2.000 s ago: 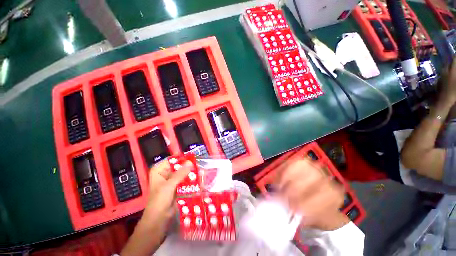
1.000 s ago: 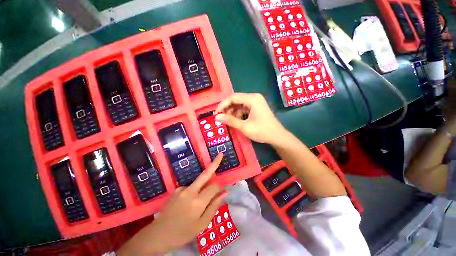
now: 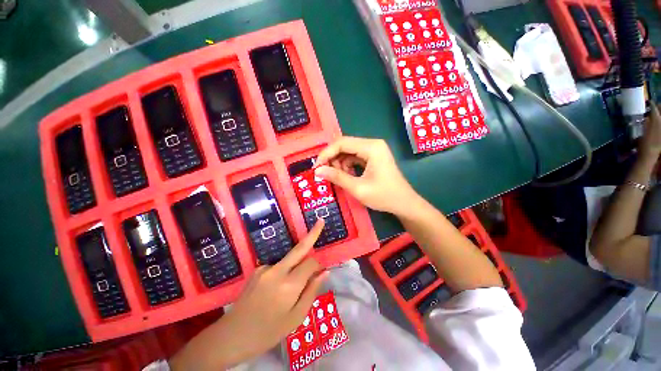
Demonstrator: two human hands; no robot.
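The orange-red phone tray [image 3: 156, 190] holds black keypad phones in two rows. A red screen film label [image 3: 316, 194] lies over the screen of the near-row right-end phone [image 3: 325, 226]. My right hand [image 3: 366, 174] pinches the label's upper edge between thumb and fingertips. My left hand [image 3: 279, 301] has its index fingertip on that phone near the centre key. A film sheet [image 3: 317, 335] of joined red labels hangs below my left hand, held by its lower fingers, which are partly hidden. The other phones in the tray, such as the near-row neighbour [image 3: 264, 221], have dark screens without red labels.
A stack of film sheets [image 3: 437, 80] lies right of the tray on the green bench [image 3: 384, 123]. Cables [image 3: 533, 134], a white item [image 3: 545, 64] and another phone tray [image 3: 583, 36] are further right. A waiting tray [image 3: 406, 250] sits low at right. A person's arm [image 3: 623, 210] is at the right edge.
Since two seconds ago, my right hand has moved from the lower right onto the right-end phone with a label. My left index finger has reached the phone. Over the last second, little has moved.
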